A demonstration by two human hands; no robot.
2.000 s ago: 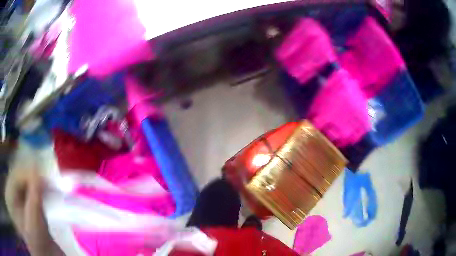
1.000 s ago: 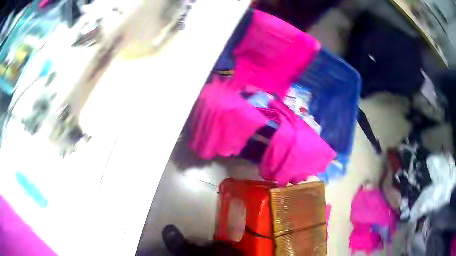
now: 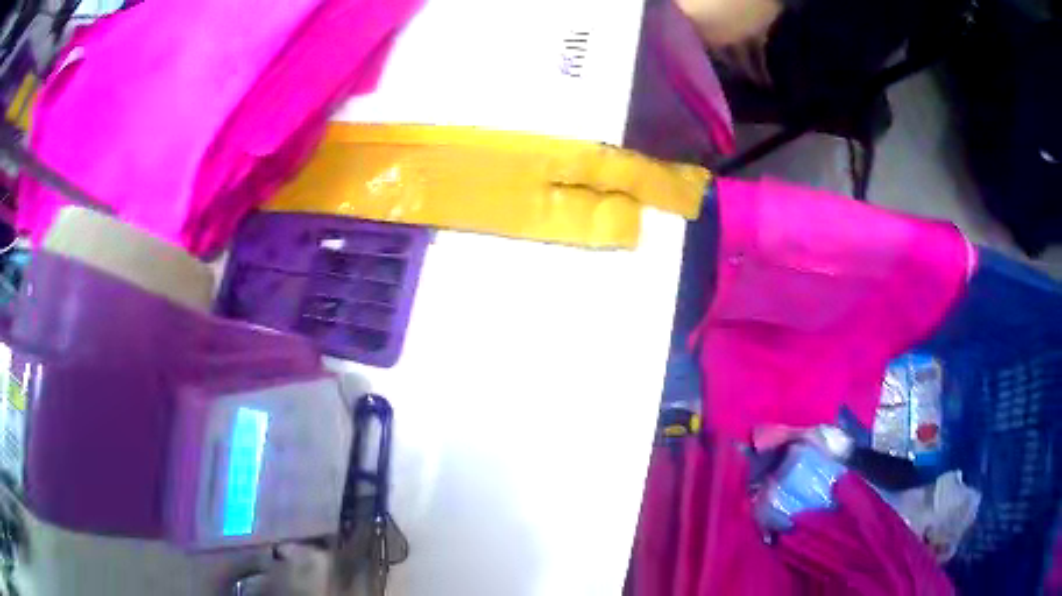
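Note:
Neither of my hands can be made out in the view. A white table [image 3: 524, 431] runs through the middle. A purple and white machine head [image 3: 105, 431] with a lit blue display stands at the lower left. A purple slotted tray [image 3: 367, 285] lies beside it. A wide yellow band [image 3: 466, 186] crosses the table. Pink cloth pieces [image 3: 175, 105] lie piled at the upper left. A dark looped metal part [image 3: 370, 466], too blurred to name, is right of the machine head.
Pink cloth [image 3: 815, 291] hangs right of the table edge, over a blue crate [image 3: 1013, 408] holding a clear wrapped packet [image 3: 801, 483]. A person's bare skin [image 3: 734, 29] and dark clothing show at the top right. Black printed marks are on the far tabletop.
The view has swung from the floor and crates to the tabletop. The machine head, yellow band and purple tray now show; the orange-red stool has left the view.

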